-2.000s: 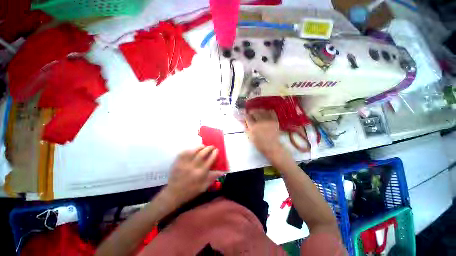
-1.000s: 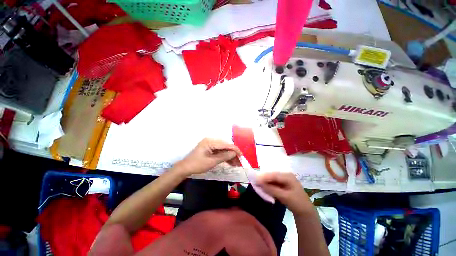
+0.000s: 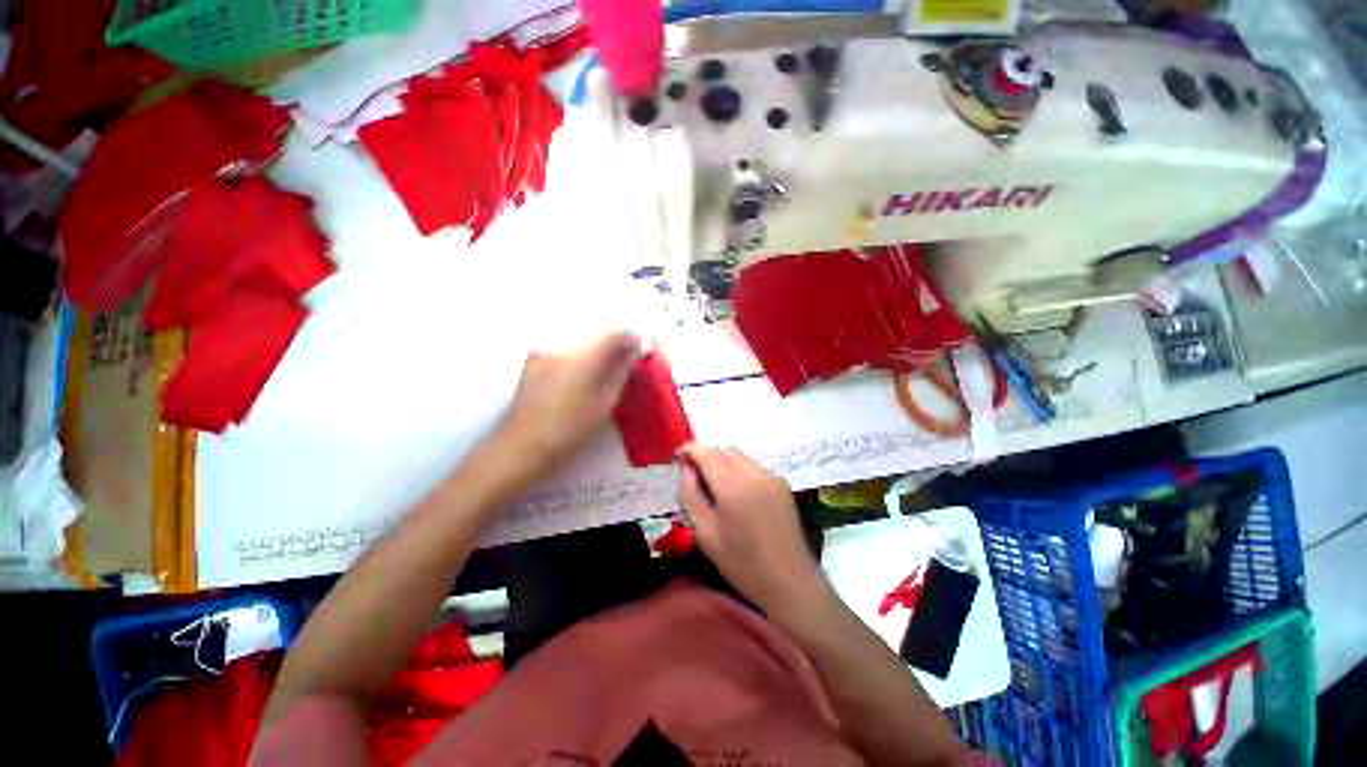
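A small red fabric piece (image 3: 652,411) lies in front of the needle area of the white HIKARI sewing machine (image 3: 960,165). My left hand (image 3: 570,393) is at its upper left edge, fingertips on it. My right hand (image 3: 741,510) pinches its lower right corner near the table's front edge. The presser foot (image 3: 711,279) is just above and right of the piece. The pale strip seen before cannot be made out now. Red sewn pieces (image 3: 840,318) lie under the machine arm.
Fanned red stacks lie at the back (image 3: 468,143) and left (image 3: 225,300), beside cardboard (image 3: 113,435). Orange-handled scissors (image 3: 933,402) and a blue tool (image 3: 1025,384) lie right. A green basket (image 3: 270,30) is behind; blue crates (image 3: 1049,599) are below.
The pale strip held between both hands is no longer visible. My left hand has moved up beside the red piece, and my right hand has moved up to its lower corner. The view has shifted.
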